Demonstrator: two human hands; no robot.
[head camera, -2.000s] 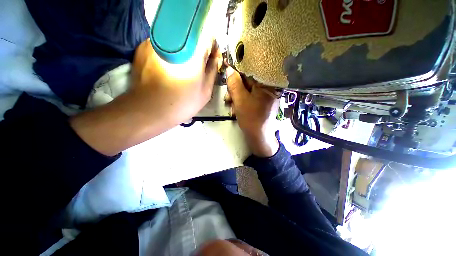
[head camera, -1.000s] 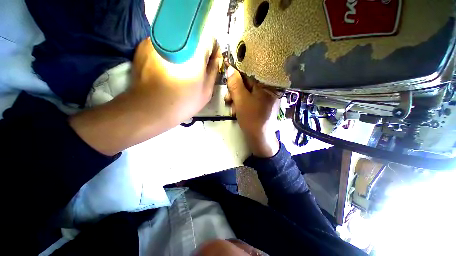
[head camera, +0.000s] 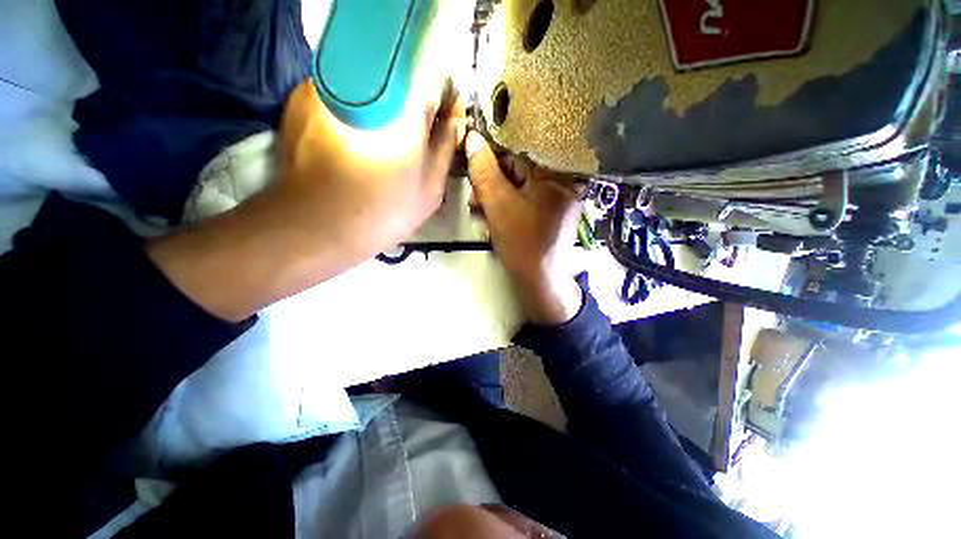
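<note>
The worn cream-beige sewing machine head (head camera: 559, 95) with a red badge fills the top right. My left hand (head camera: 364, 174) lies left of the needle area, partly under the teal cover (head camera: 366, 58), its fingertips by the small metal parts. My right hand (head camera: 527, 226) reaches under the head from below, thumb and fingertips close to my left fingertips. What the fingertips hold, if anything, is hidden or too small to tell. Navy fabric (head camera: 200, 95) and white fabric (head camera: 237, 174) lie beyond my left hand.
The pale table (head camera: 422, 305) has its front edge below my hands. Black shears (head camera: 639, 276) and a lime-green handle (head camera: 587, 232) lie right of my right hand. A black curved tube (head camera: 738, 298) runs under the machine head. White cloth (head camera: 253, 395) hangs at the lap. Bright glare covers the lower right.
The machine head and badge appear slightly shifted left and up in the view. My hands stay nearly in place, with my right thumb slightly further left.
</note>
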